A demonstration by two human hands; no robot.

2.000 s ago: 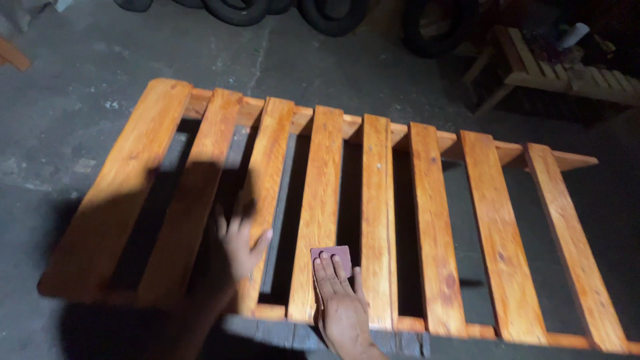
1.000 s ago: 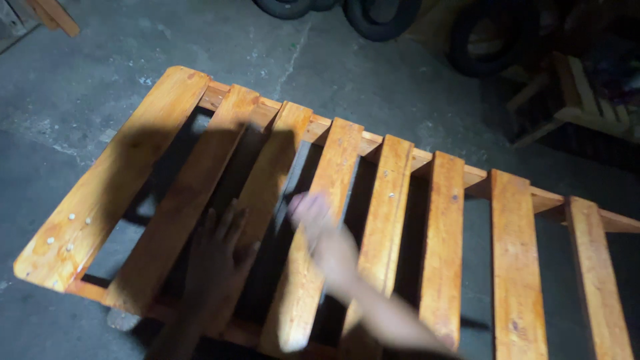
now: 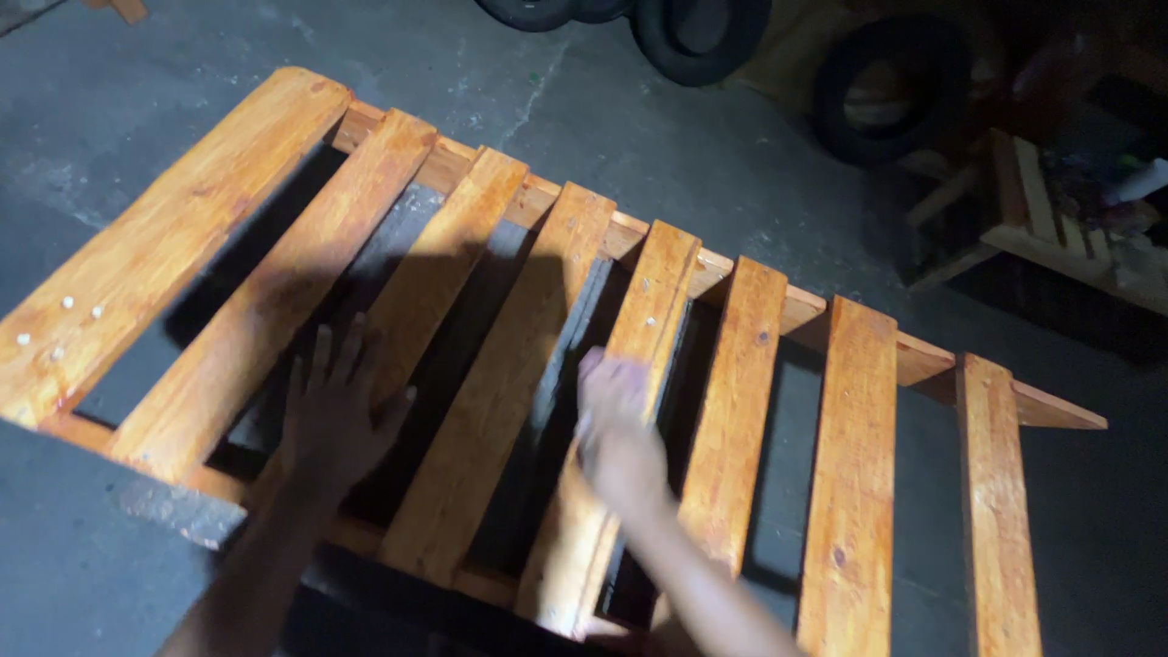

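A slatted wooden frame (image 3: 849, 456) with an orange-brown finish spans the view. My left hand (image 3: 338, 415) lies in shadow over its third slat from the left, fingers spread and holding nothing. My right hand (image 3: 625, 447), blurred, holds a purplish sanding sheet (image 3: 616, 379) against the fifth slat (image 3: 662, 274). Its fingertips are too blurred to make out. Several pale round spots show on the leftmost slat (image 3: 196, 196). Part of a support under the frame shows at its lower left edge.
Several tyres (image 3: 894, 87) lie on the concrete floor (image 3: 730, 173) beyond the frame. A smaller slatted wooden piece (image 3: 1031, 228) stands at the right, with a white object (image 3: 1141, 181) on it. An orange-brown wooden piece (image 3: 128, 7) shows at the top left.
My right hand, with the purplish sheet, has gone from the fourth slat to the fifth. My left hand stays spread near the third slat. The view has shifted and turned.
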